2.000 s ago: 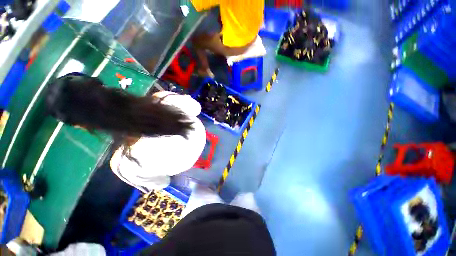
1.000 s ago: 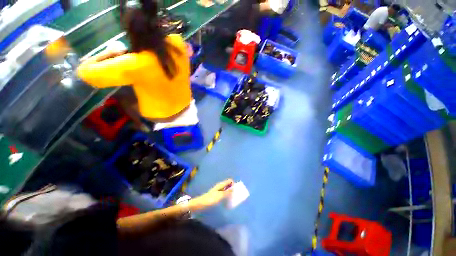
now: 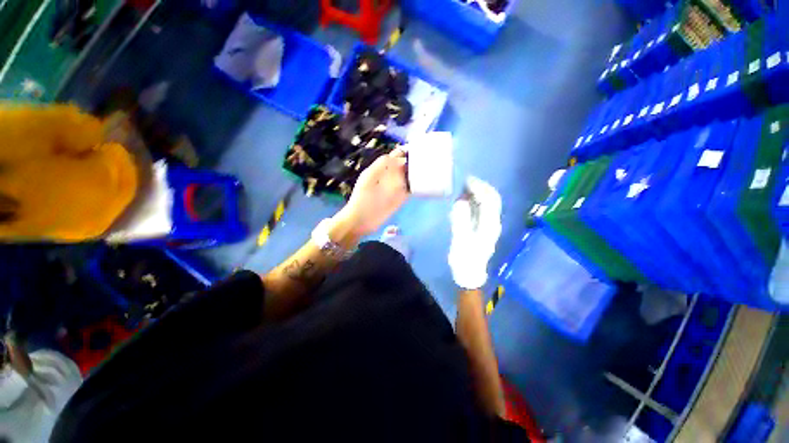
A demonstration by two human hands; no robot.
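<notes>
My left hand, bare with a pale wristband and forearm tattoo, is shut on a white roll at the centre of the view. The roll shows as a smooth, bright white block. My right hand wears a white glove and is raised to the right of the roll, apart from it. Its fingers are overexposed and blurred, so whether they are closed or hold a small thing cannot be told.
A green crate and blue bin with black bundles stand beyond my left hand. A person in yellow sits at left on a blue stool. Stacked blue bins stand at right; a lined blue bin is beside them.
The view has moved forward, so the crate and stacked bins are nearer. The left hand with the white roll is now higher in view. The gloved right hand has come into view.
</notes>
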